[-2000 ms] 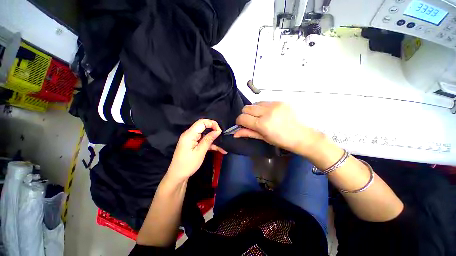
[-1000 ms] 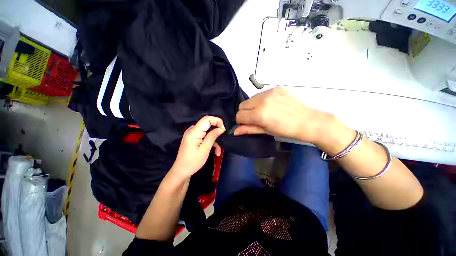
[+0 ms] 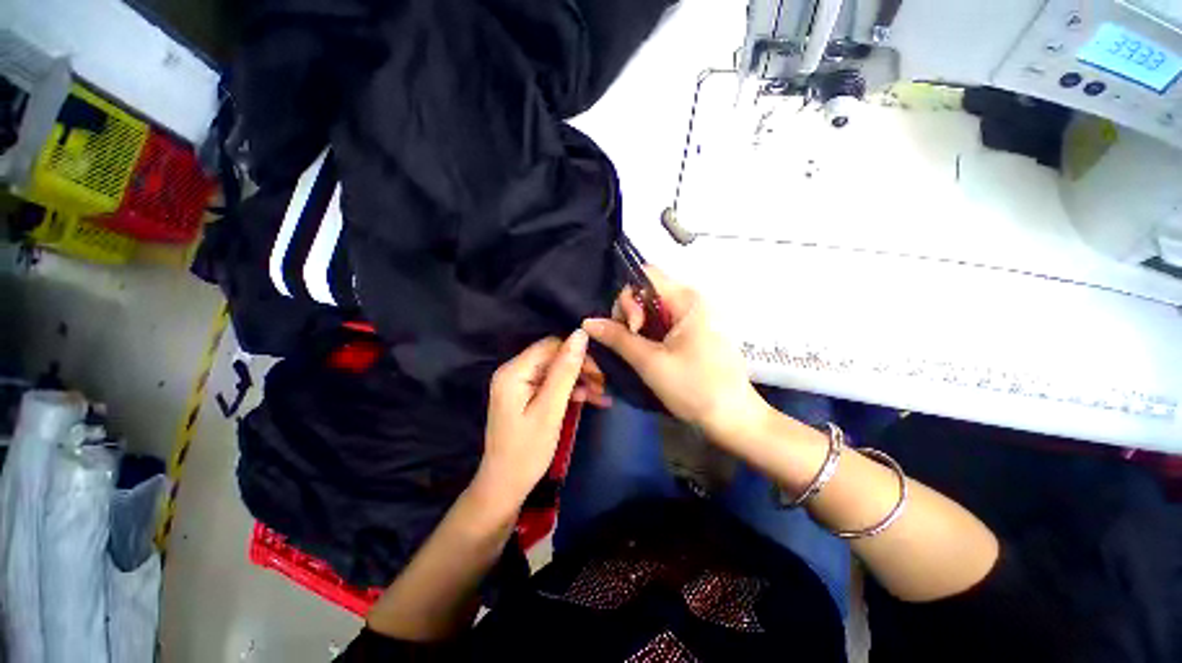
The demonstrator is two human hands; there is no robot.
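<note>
The black garment [image 3: 454, 194] with white stripes [image 3: 311, 233] hangs over the table's left edge and down towards my lap. My left hand [image 3: 534, 395] pinches an edge of it between thumb and fingers. My right hand [image 3: 668, 339] touches the cloth with its thumb beside the left fingertips. A small tool with red handles and dark blades [image 3: 644, 288] lies in the right hand's curled fingers, its blades pointing up and left over the cloth. The pinched edge is mostly hidden by the fingers.
The white sewing machine bed [image 3: 830, 220] lies to the right, with its needle area [image 3: 810, 71] and lit display [image 3: 1128, 55] above. A red crate [image 3: 311, 570] under black cloth stands below left. Yellow [image 3: 91, 149] and red crates and grey-white wrapped bundles [image 3: 65, 531] stand at far left.
My right hand has turned, and the red-handled tool now shows in its fingers with the blades pointing up. The right wrist has moved left and down. The left hand still pinches the cloth.
</note>
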